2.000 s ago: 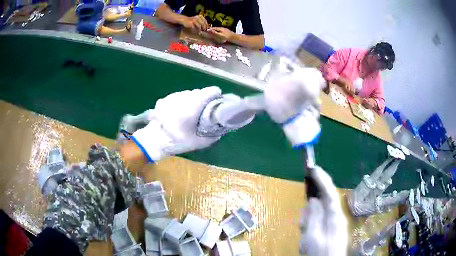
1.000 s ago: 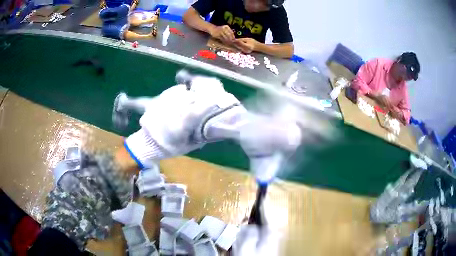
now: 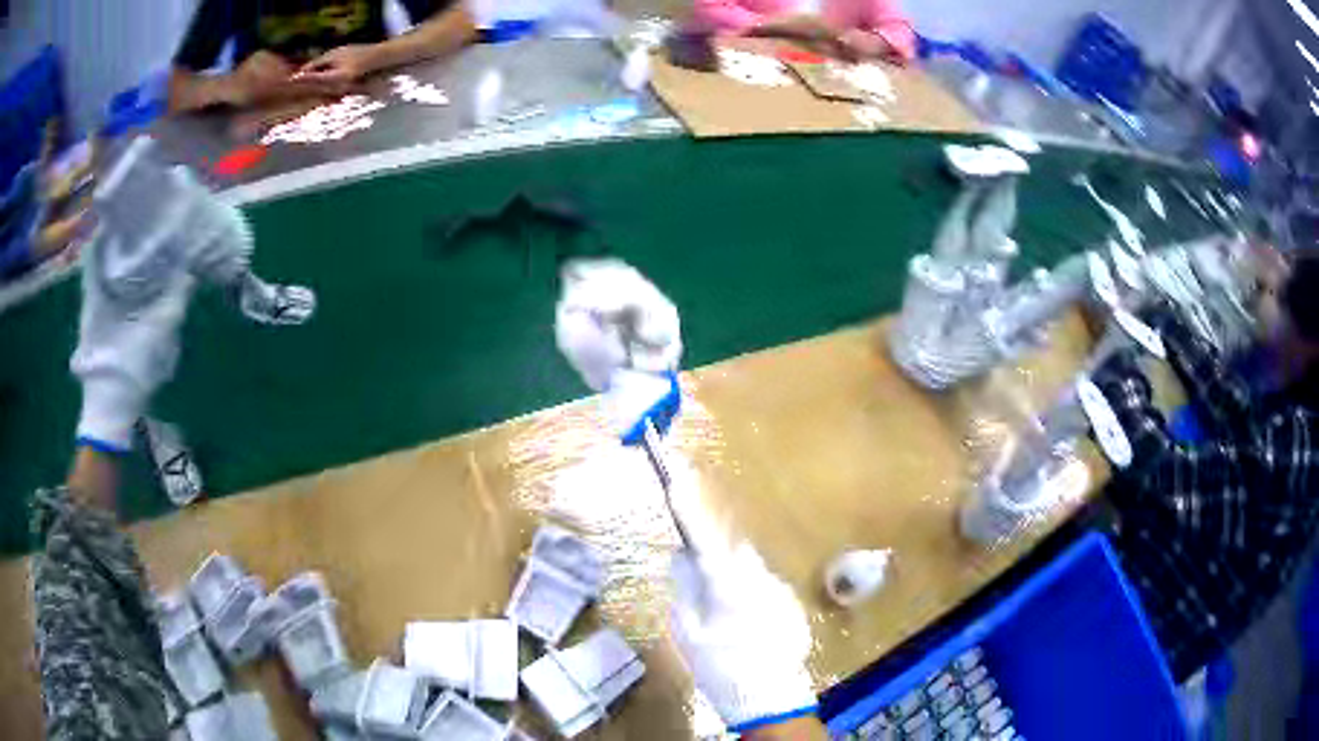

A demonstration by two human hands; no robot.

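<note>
My left hand (image 3: 123, 355), in a white knitted glove with a blue cuff, holds a pale grey figure lower body (image 3: 142, 210) upper left over the green belt. Its two sandalled feet point towards the right and down; the glove hides part of it. My right hand (image 3: 741, 630), gloved, grips the padded hammer (image 3: 619, 322) by its handle. The hammer's white glove-wrapped head is over the belt's near edge, apart from the figure. Loose light-grey waist inserts (image 3: 460, 659) lie in a pile on the bench between my arms.
The green belt (image 3: 767, 217) crosses ahead, with a dark object (image 3: 514, 220) on it. Leg sections (image 3: 948, 311) stand feet-up at right. A small white rounded piece (image 3: 858, 575) lies near a blue crate (image 3: 1070, 637). Two people's hands work across the belt; a plaid-sleeved person is at right.
The view has turned to the right. My left hand and the figure are now farther left, and the hammer head is clear of the figure, where before it was close against it.
</note>
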